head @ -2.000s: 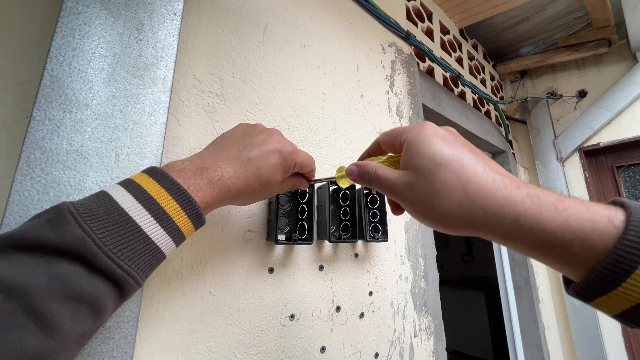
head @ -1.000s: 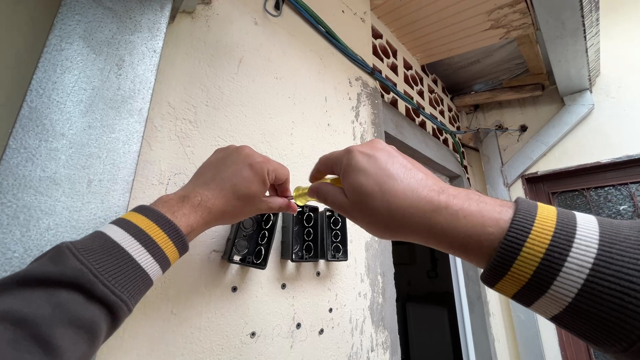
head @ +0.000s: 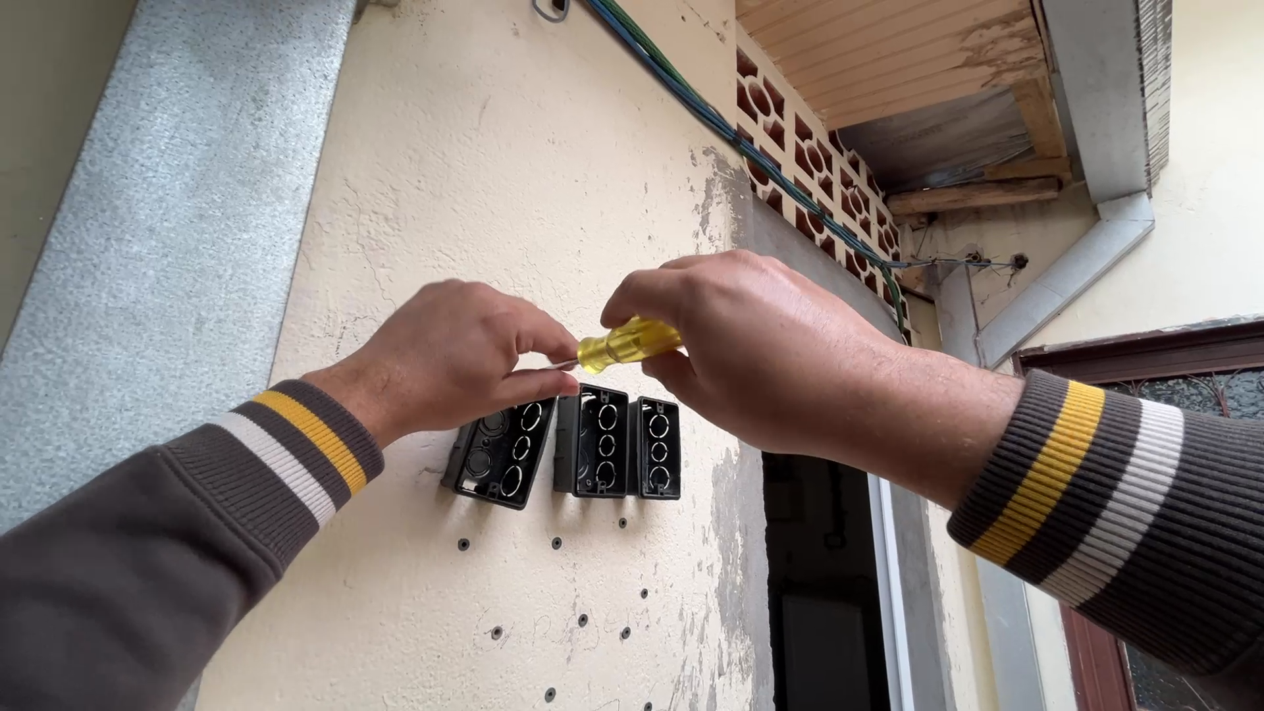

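Observation:
My right hand [head: 731, 346] grips the yellow translucent handle of a screwdriver [head: 627, 346], which points left. My left hand [head: 464, 346] pinches the thin metal shaft between thumb and forefinger, close to the handle; the tip is hidden by the fingers. Just below the hands, three black plastic electrical boxes stand against the cream wall: the left box [head: 501, 452] is tilted and partly covered by my left hand, while the middle box [head: 595, 441] and the right box [head: 657, 449] hang nearly upright, side by side.
Several wall plugs [head: 556, 543] sit in the plaster under the boxes. A galvanized metal duct [head: 188, 197] runs along the left. A bundle of blue and green cables [head: 731, 133] crosses above right, by a patterned block vent [head: 810, 153]. A dark doorway [head: 825, 583] lies right.
The left box now hangs tilted, whereas two seconds ago it looked upright. Both hands stay together at the screwdriver. The view has shifted.

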